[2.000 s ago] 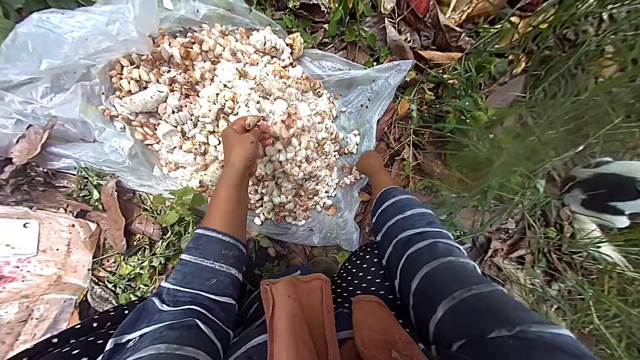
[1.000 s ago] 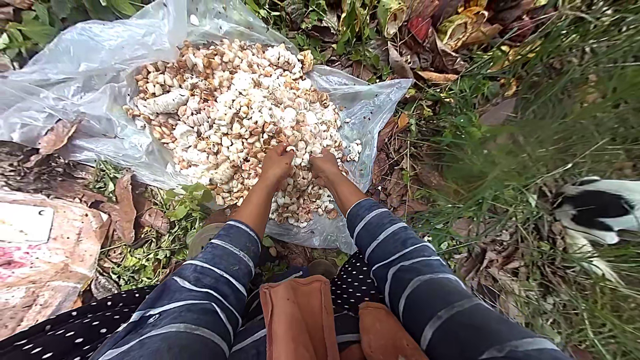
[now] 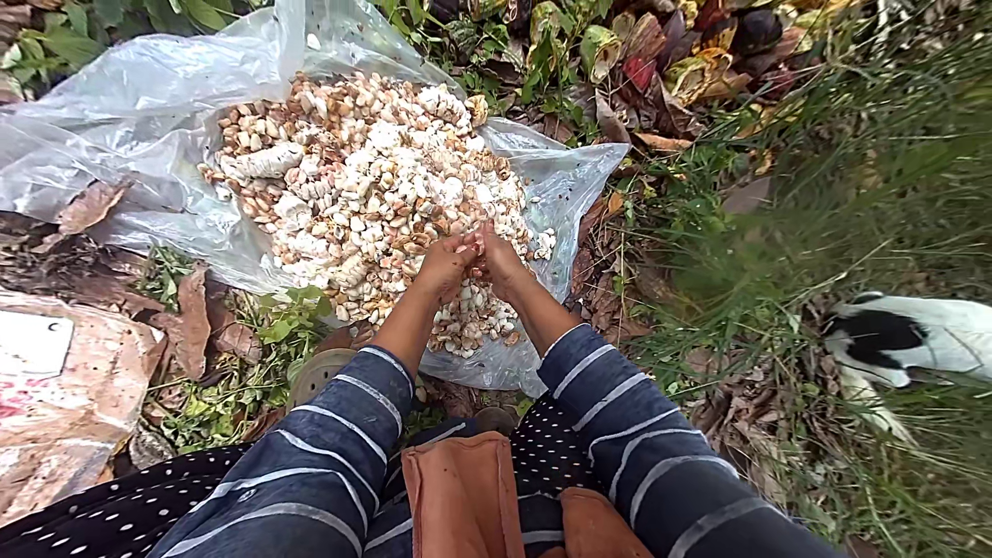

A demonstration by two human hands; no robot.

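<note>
A heap of wet cacao beans (image 3: 372, 194), whitish to brown, lies on a clear plastic sheet (image 3: 178, 155) on the ground. Over the heap's lower right part, my left hand (image 3: 446, 267) and my right hand (image 3: 500, 263) meet at the fingertips. Something small and pinkish shows between the fingers, probably beans with pulp; both hands seem to pinch it. A longer clump of beans (image 3: 267, 160), still joined together, rests at the heap's left side. The palms and some fingertips are hidden from view.
A stained sack (image 3: 101, 411) with a white card-like piece (image 3: 35, 345) on it lies at lower left. Dry leaves and opened pods (image 3: 697, 74) are at the top right. A black-and-white animal (image 3: 914, 333) lies in grass at right. A shoe (image 3: 318, 372) shows beside my left sleeve.
My right hand has come from the sheet's lower right edge to the heap, and the two hands, apart a second ago, now meet.
</note>
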